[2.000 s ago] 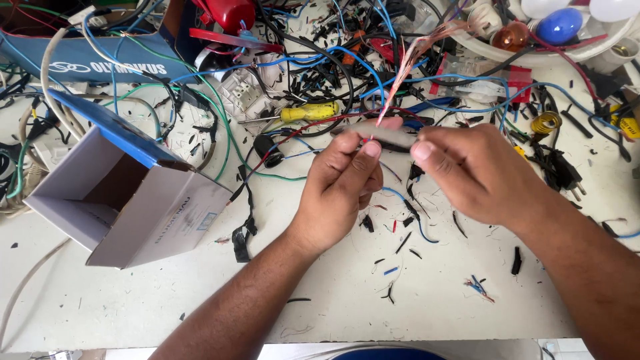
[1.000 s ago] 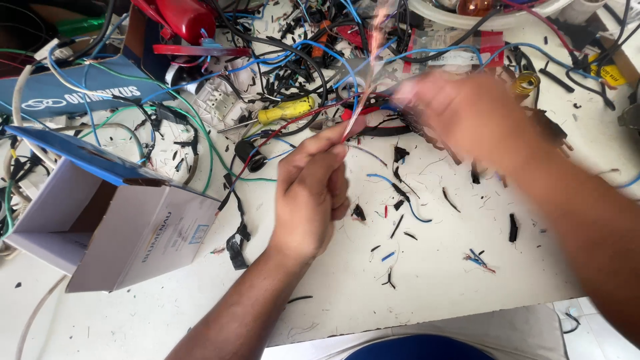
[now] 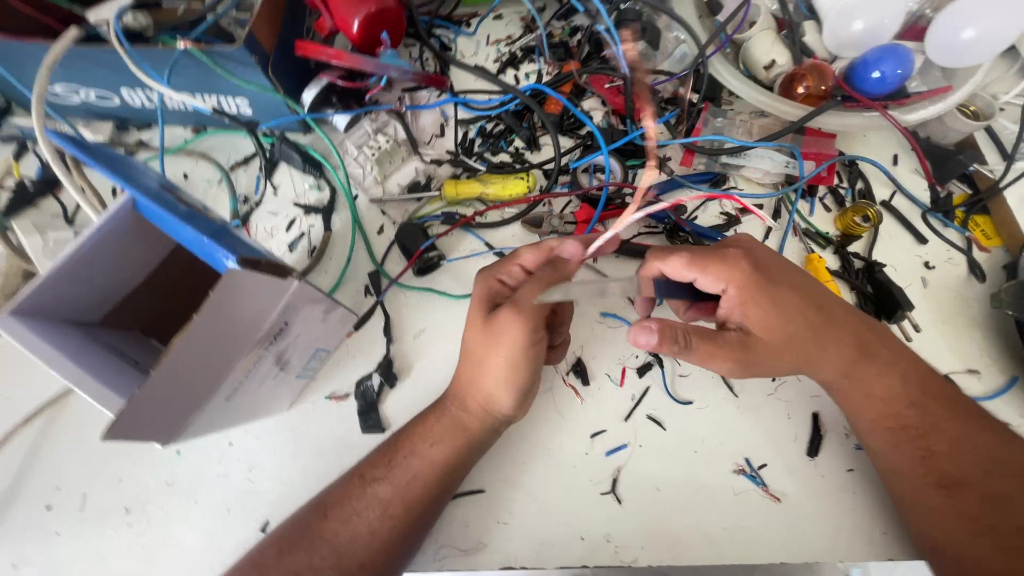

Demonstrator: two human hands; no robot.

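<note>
Pinched in my left hand (image 3: 520,320) is a white-and-red electrical wire (image 3: 632,216), together with a strand of bare copper wire (image 3: 646,144) that rises up and away from the fingers. My right hand (image 3: 720,312) grips a knife with a dark handle (image 3: 680,290); its blurred blade (image 3: 588,290) points left, just below the wire and close to my left fingers. Behind the hands lie pliers with red handles (image 3: 588,218), partly covered by wires, and a screwdriver with a yellow handle (image 3: 488,187).
An open cardboard box (image 3: 232,352) stands at left, with a blue shoe box (image 3: 152,100) behind it. A white bowl (image 3: 848,118) of bulbs and sockets is at the back right. Tangled cables, a black plug (image 3: 884,296) and wire scraps (image 3: 756,478) lie on the white table.
My right hand was blurred above and to the right of my left hand one second ago; now it is beside it with the knife. The white-and-red wire now shows spread to the right.
</note>
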